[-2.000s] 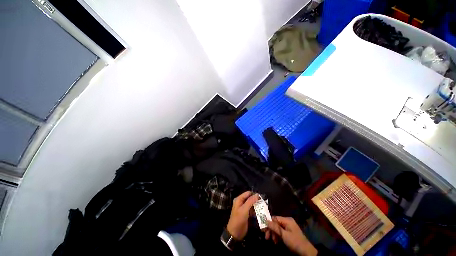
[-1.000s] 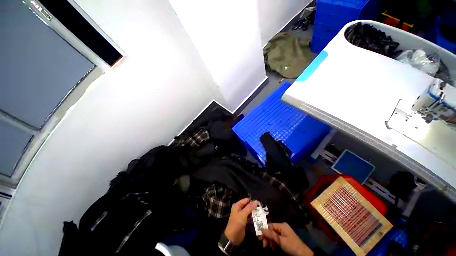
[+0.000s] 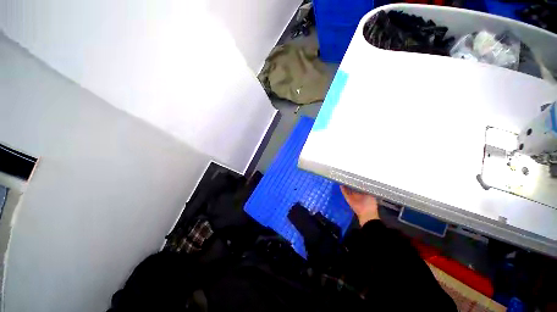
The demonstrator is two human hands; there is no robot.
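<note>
My right hand point(image 3: 361, 204) is at the front edge of the white sewing table point(image 3: 391, 116), its fingers partly hidden under the edge; I cannot tell whether it grips anything. A dark sleeve runs from it to the lower right. My left hand is not visible; a dark shape, perhaps my sleeve, is at the lower left. The dark garments point(image 3: 244, 268) lie heaped along the wall, with plaid lining point(image 3: 196, 236) showing. The ticket is not in view.
A blue crate point(image 3: 275, 193) stands left of the table, with a dark cloth piece point(image 3: 313, 229) on it. An olive cloth heap point(image 3: 298, 73) lies on the floor behind. A white trough point(image 3: 421, 8) holds dark cloth and plastic. A red stool point(image 3: 455, 268) is under the table.
My hands no longer hold the ticket in front of me. My right hand has moved up to the table edge, and my left hand has left view. The view has shifted closer to the table.
</note>
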